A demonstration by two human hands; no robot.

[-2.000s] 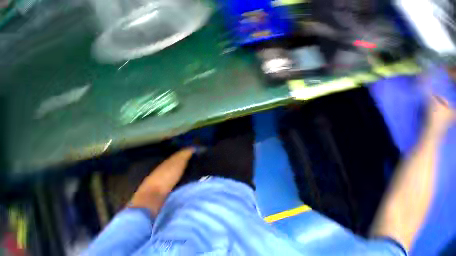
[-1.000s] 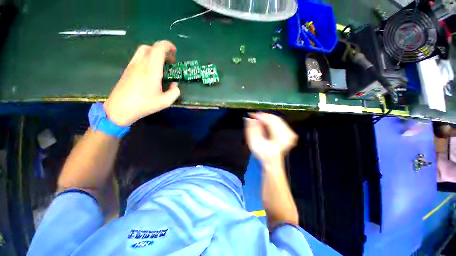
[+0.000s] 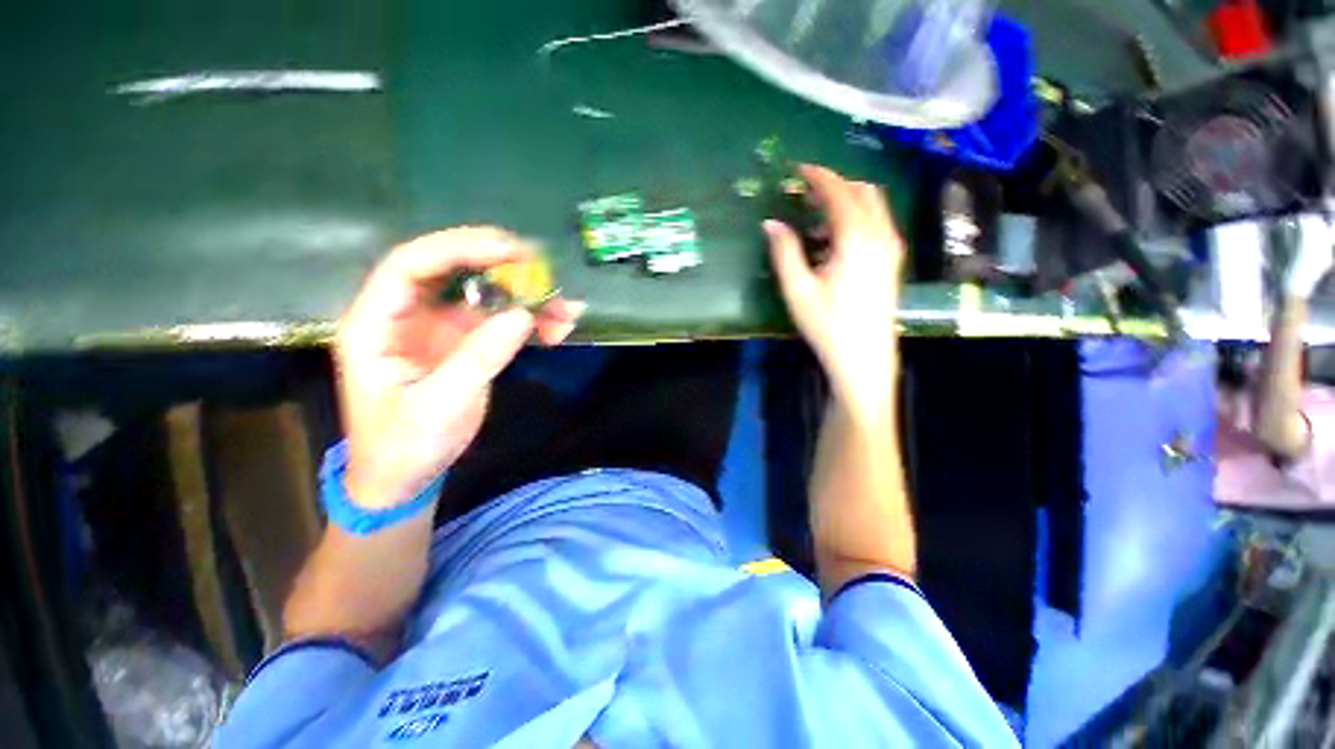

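My left hand (image 3: 428, 366), with a blue strap (image 3: 366, 505) on its wrist, holds an assembled board with a yellow block (image 3: 520, 278) between thumb and fingers above the bench's front edge. The piece is slightly blurred. Green circuit boards (image 3: 640, 234) lie side by side on the dark green mat between my hands. My right hand (image 3: 842, 256) is over the mat to their right, thumb and fingers apart, with nothing visible in it. Small parts (image 3: 764, 168) lie near its fingertips.
A clear plastic tub or cover (image 3: 879, 66) overlaps a blue bin (image 3: 1010, 95) at the back. A black fan (image 3: 1223, 147) stands at the right. White tweezers-like strip (image 3: 246, 82) lies far left. Another person's arm (image 3: 1285, 359) shows at the right edge.
My left hand has drawn back from the green boards and now holds the yellow-block board. My right hand has moved from the lap area up over the mat, fingers apart.
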